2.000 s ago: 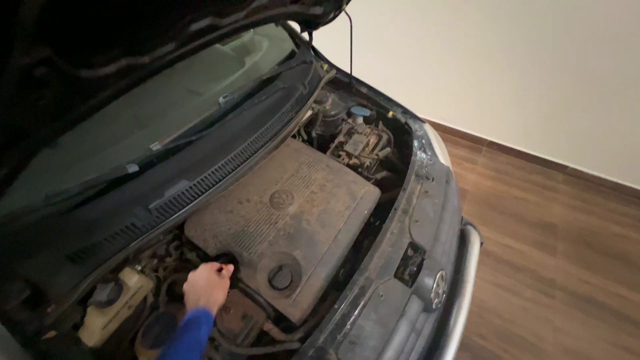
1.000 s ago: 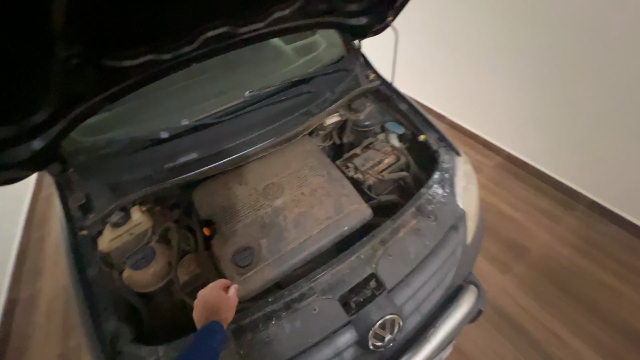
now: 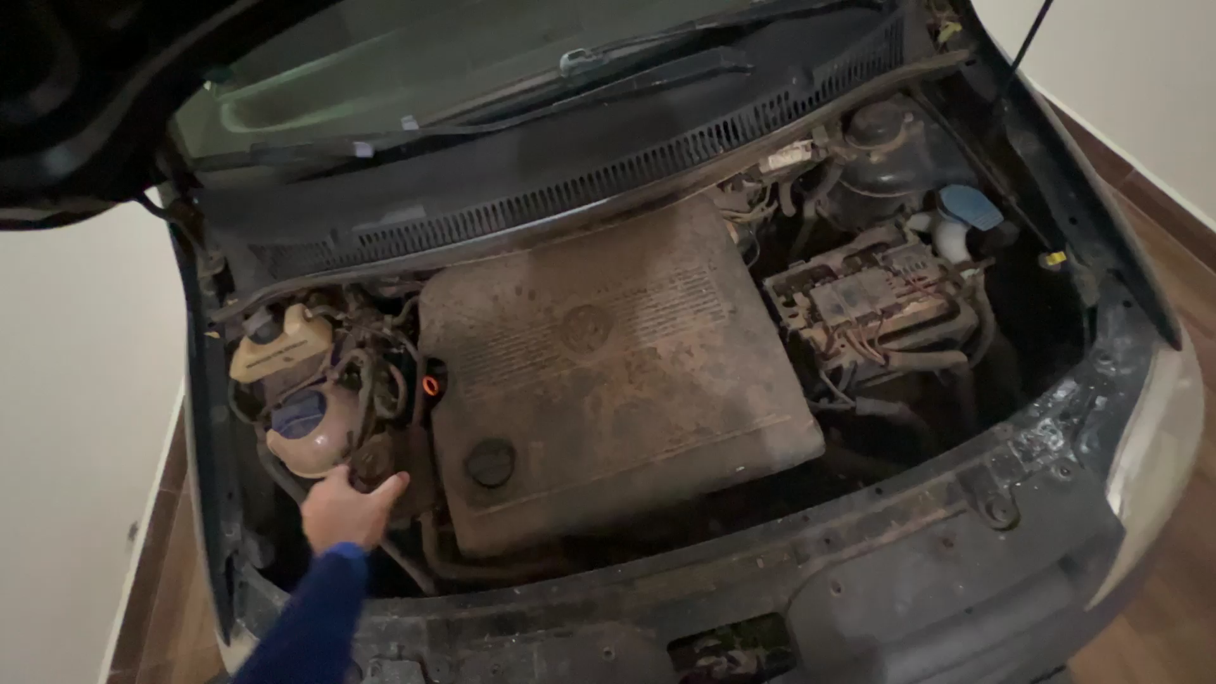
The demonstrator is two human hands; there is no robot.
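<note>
My left hand (image 3: 350, 505), in a blue sleeve, is over the left side of the engine bay. Thumb and forefinger are spread, and I see nothing held between them. Just above the fingers is the coolant expansion tank (image 3: 323, 442) with its dark blue cap (image 3: 298, 415). Behind that stands a yellowed fluid reservoir (image 3: 283, 353) with a dark cap. To the right lies the dusty plastic engine cover (image 3: 608, 380), with a black oil filler cap (image 3: 490, 463) at its front left. An orange dipstick ring (image 3: 431, 386) shows at the cover's left edge. My right hand is out of view.
The raised hood (image 3: 85, 95) overhangs the upper left. A thin prop rod (image 3: 1032, 38) stands at the upper right. The battery area with its fuse holder (image 3: 869, 294) and the blue washer-fluid cap (image 3: 970, 207) are on the right. The front crossmember (image 3: 665, 579) runs along the near edge.
My left hand has moved from beside the engine cover, near the oil filler cap, to the hoses just in front of the expansion tank. The view has turned and come closer.
</note>
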